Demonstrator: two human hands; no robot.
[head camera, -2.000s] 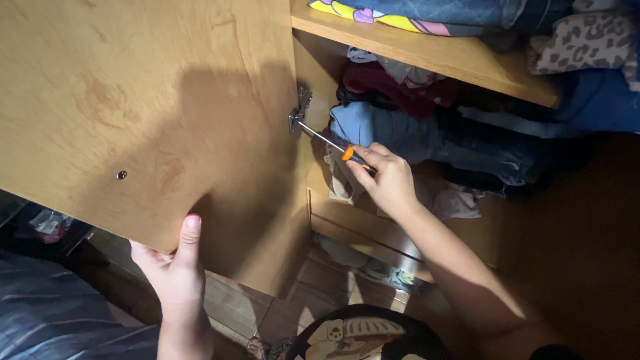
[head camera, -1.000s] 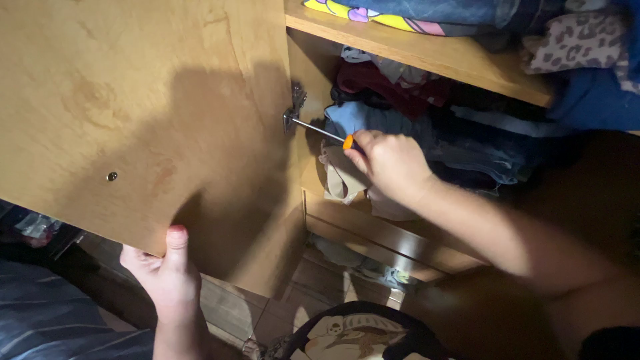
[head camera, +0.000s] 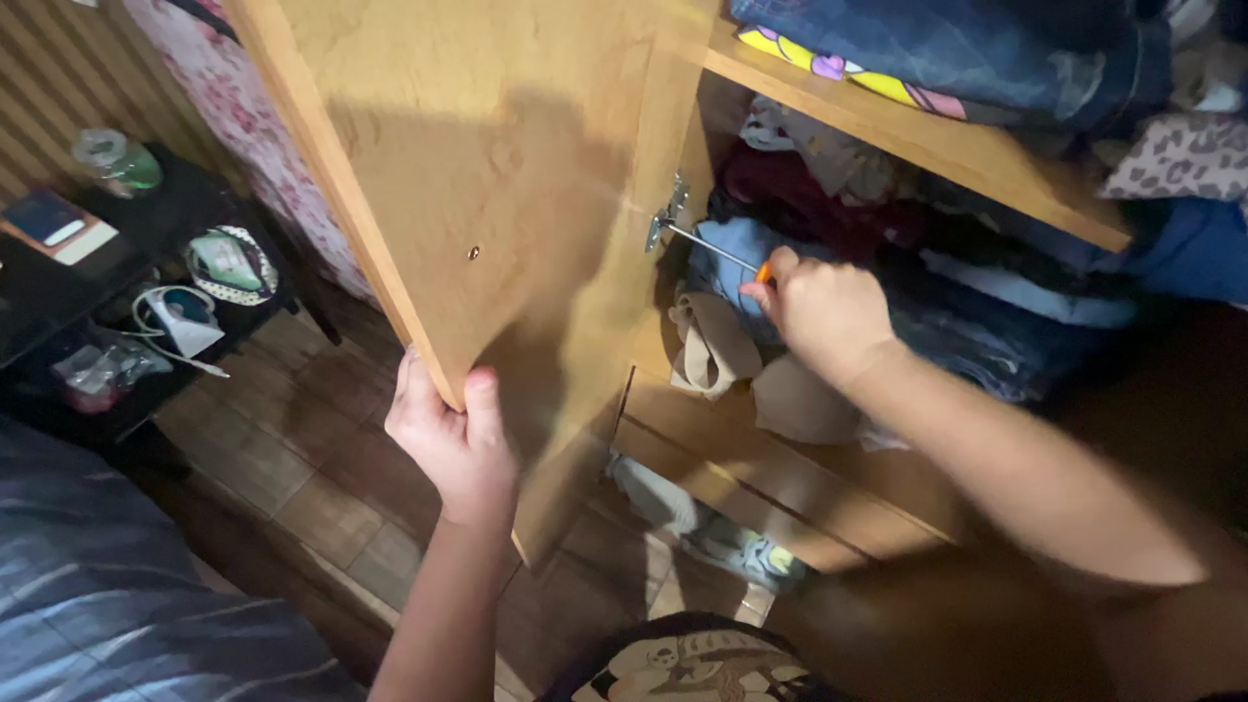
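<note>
My right hand (head camera: 829, 307) is closed around the orange and dark handle of a screwdriver (head camera: 717, 251), most of which the fingers hide. The screwdriver's tip meets a metal cabinet hinge (head camera: 666, 219) that joins the wooden door (head camera: 546, 195) to the wardrobe side. My left hand (head camera: 456, 429) grips the free edge of that door, thumb on the inner face and fingers around the other side. A small round metal fitting (head camera: 474, 253) sits in the door's inner face.
Folded clothes (head camera: 975, 322) fill the compartment under a wooden shelf (head camera: 907, 136), with jeans (head camera: 975, 58) above. Below are wooden slats (head camera: 780, 487) and shoes (head camera: 746, 556). At left stand a black shelf unit (head camera: 166, 224) with small items and a bed (head camera: 49, 565) with striped blue bedding.
The door has swung inward toward the wardrobe with my left hand on its edge, showing the black shelf unit behind. The screwdriver's tip has stayed at the hinge.
</note>
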